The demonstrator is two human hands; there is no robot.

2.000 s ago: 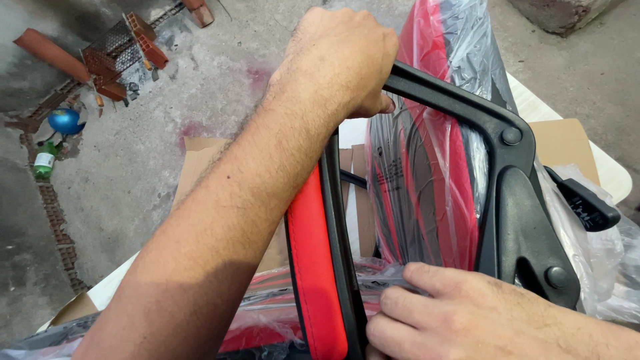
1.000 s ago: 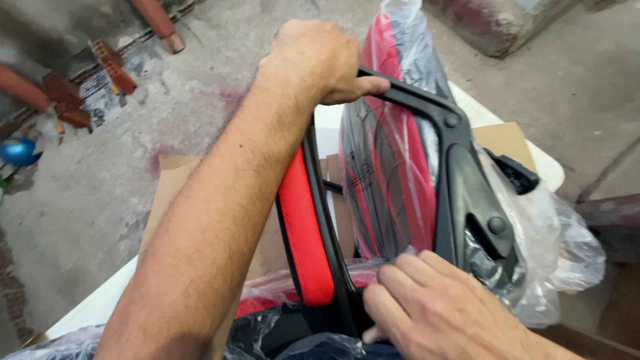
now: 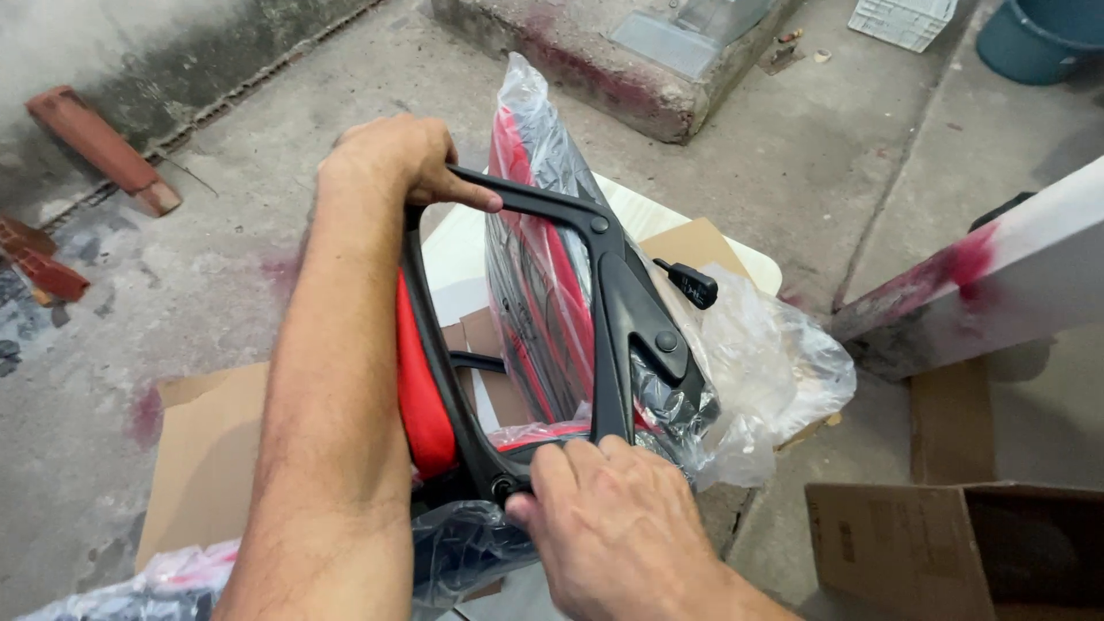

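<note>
My left hand (image 3: 405, 164) grips the top corner of a black plastic chair armrest frame (image 3: 561, 207), its thumb lying along the upper bar. My right hand (image 3: 604, 509) is closed around the frame's lower bar, beside a round bolt hole (image 3: 501, 486). Within and behind the frame stands a red and grey cushioned chair part (image 3: 552, 285) wrapped in clear plastic. A red padded strip (image 3: 423, 388) lies along the frame's left side, partly behind my left forearm. A black lever handle (image 3: 692, 283) sticks out at the right of the frame.
Beneath the chair is a white tabletop (image 3: 750, 259) with cardboard (image 3: 207, 431). Loose clear plastic (image 3: 776, 362) bulges at the right. An open cardboard box (image 3: 897, 543) sits at the lower right, below a white post (image 3: 992, 267). A concrete block (image 3: 604, 69) and a bucket (image 3: 1039, 39) stand farther back.
The view has swung to the right. Both hands remain on the black armrest frame, and the bolt hole beside my right hand now shows.
</note>
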